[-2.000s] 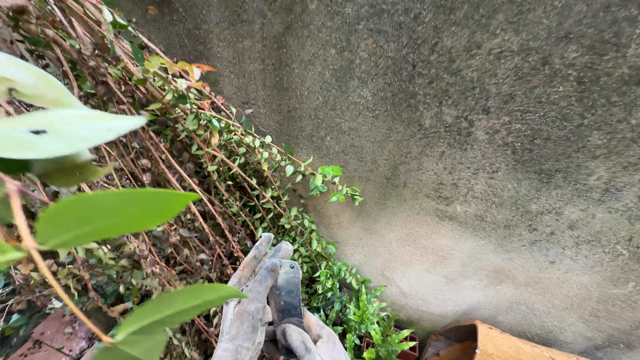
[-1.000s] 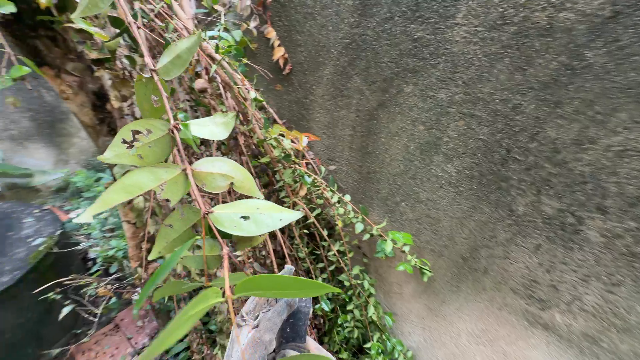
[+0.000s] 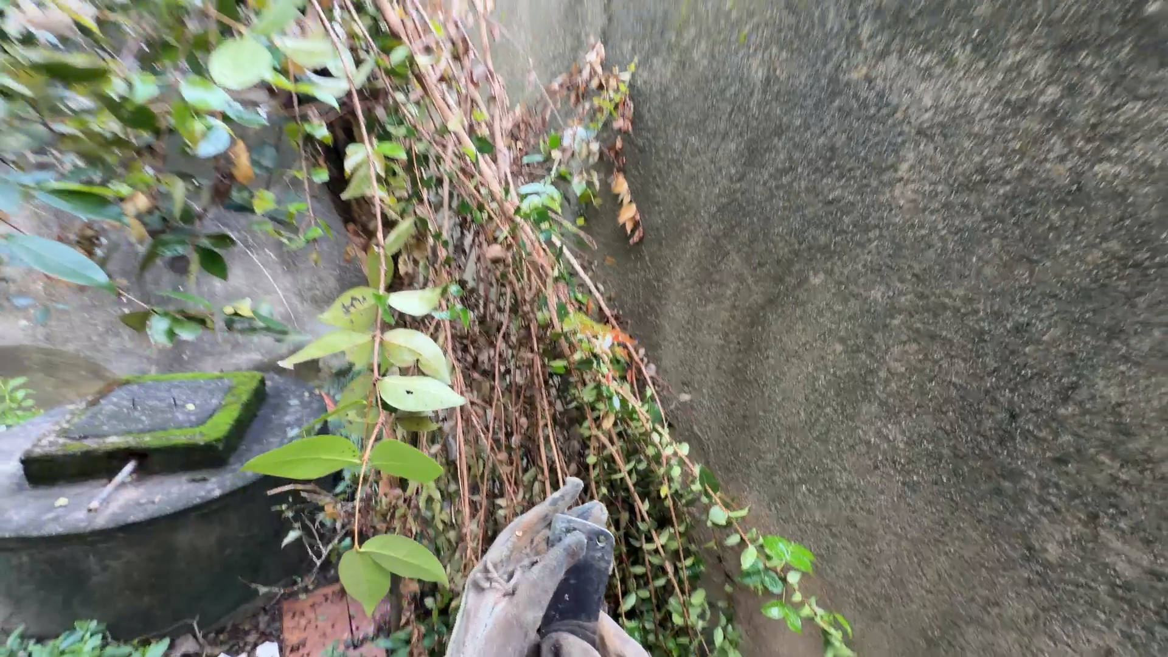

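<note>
At the bottom centre my left hand (image 3: 516, 584), in a dirty pale glove, points its fingers upward around the left edge of a dark, flat tool part (image 3: 581, 575) with a small hole near its top. Low in the view, at the right of that part, a piece of my gloved right hand (image 3: 622, 641) shows, and a gloved thumb lies over its lower end. The rest of the tool and most of the right hand are hidden or out of view. Just behind the hands hangs a thick mass of thin brown vine stems (image 3: 497, 383) with small green leaves.
A rough, stained concrete wall (image 3: 912, 319) fills the right. One leafy stem (image 3: 372, 401) hangs left of the hands. At the left stands a round concrete structure (image 3: 137, 566) bearing a mossy square slab (image 3: 146, 420). Red bricks (image 3: 319, 620) lie below; more leafy branches (image 3: 100, 164) spread at upper left.
The view has swung up and to the left, bringing the round concrete structure into sight. Both gloves stay together at the dark tool part.
</note>
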